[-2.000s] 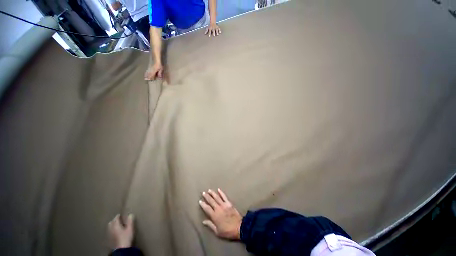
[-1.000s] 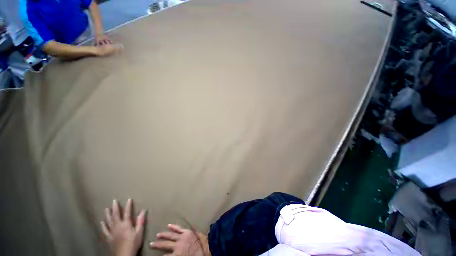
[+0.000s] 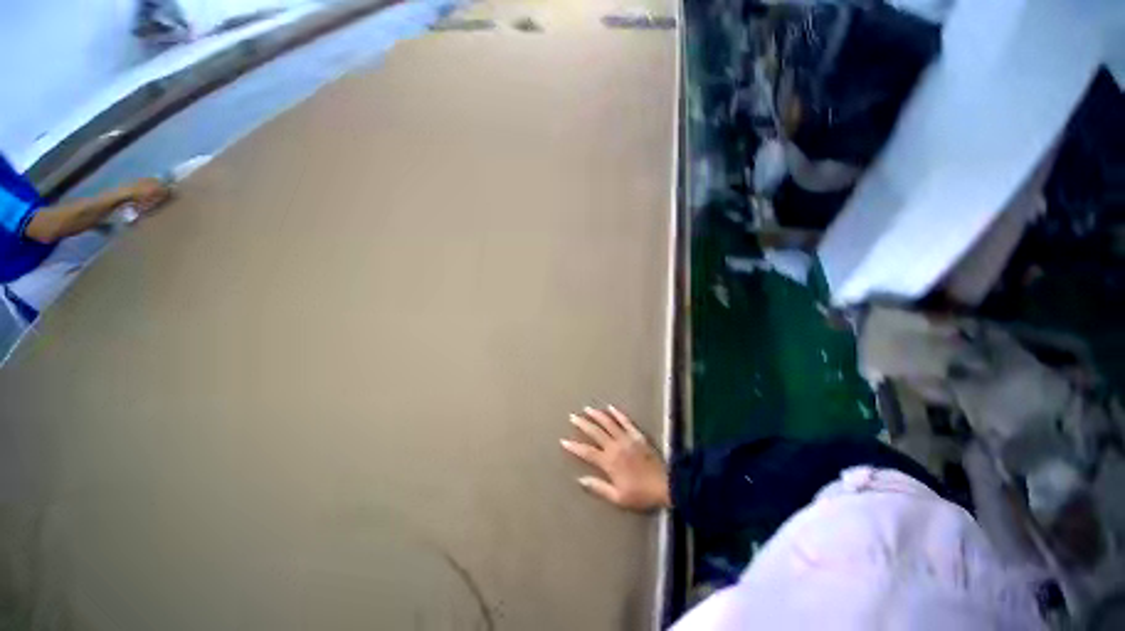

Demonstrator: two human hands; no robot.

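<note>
The tan-brown fabric [image 3: 370, 296] covers the long table and lies mostly flat, with faint folds at the lower left. Its pale edge [image 3: 675, 284] runs along the right side of the table. My right hand [image 3: 619, 461] lies flat on the fabric close to this edge, palm down, fingers spread, holding nothing. My left hand is not in view.
A co-worker's hand [image 3: 149, 194] is at the far left fabric edge. Dark flat bars [image 3: 638, 21] lie across the far table end. Right of the table are green floor [image 3: 777, 351], a large white board [image 3: 944, 160] and heaped scraps [image 3: 987, 382].
The view has swung right and along the table. My right hand is now by the right fabric edge; my left hand has left the picture. The co-worker shows farther left, and the large folds are out of view.
</note>
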